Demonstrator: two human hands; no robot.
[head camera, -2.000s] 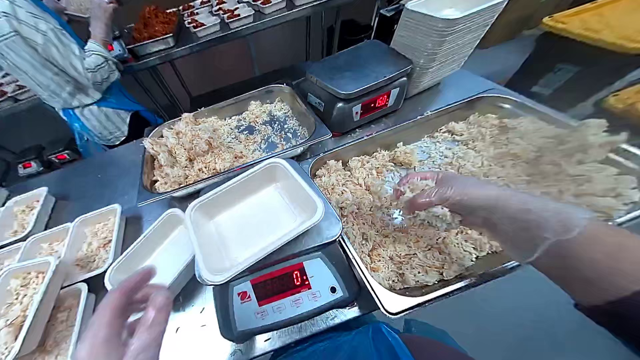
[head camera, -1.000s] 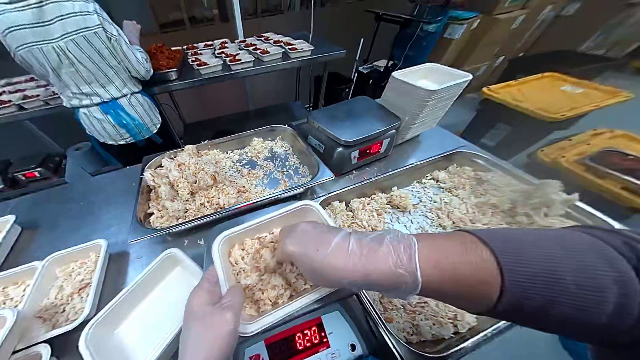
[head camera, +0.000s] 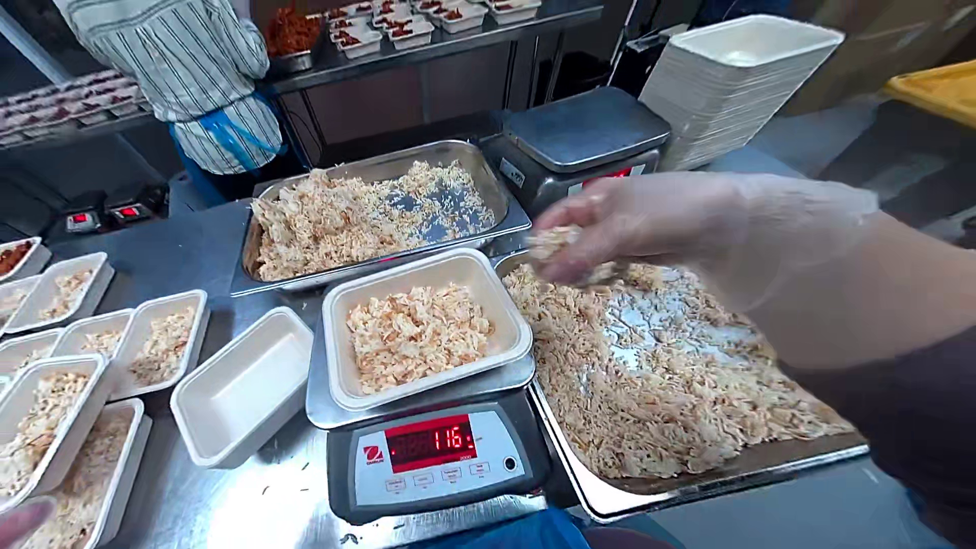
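Note:
My right hand (head camera: 633, 229), in a clear plastic glove, pinches a small clump of cooked rice (head camera: 553, 242) above the left rear part of the near metal tray (head camera: 587, 476), which holds more rice. Left of that tray, a white fibre container (head camera: 335, 305) with rice in it rests on the Ohaus scale (head camera: 442, 457), whose red display is lit. An empty fibre container (head camera: 244, 389) lies left of the scale. Only a blurred bit of my left hand (head camera: 24, 526) shows at the lower left edge, beside the filled containers; whether it holds anything cannot be told.
Behind the scale stands a second metal tray of rice (head camera: 381, 274), next to another scale (head camera: 587, 126) and a tall stack of fibre containers (head camera: 724, 91). Several rice-filled containers (head camera: 164, 343) crowd the left. A co-worker in a striped top (head camera: 175, 84) stands at the back bench (head camera: 457, 49).
The container, held a second ago by my left hand with my right hand in it, now rests on the scale with rice. My right hand has moved out over the near tray; my left has moved left.

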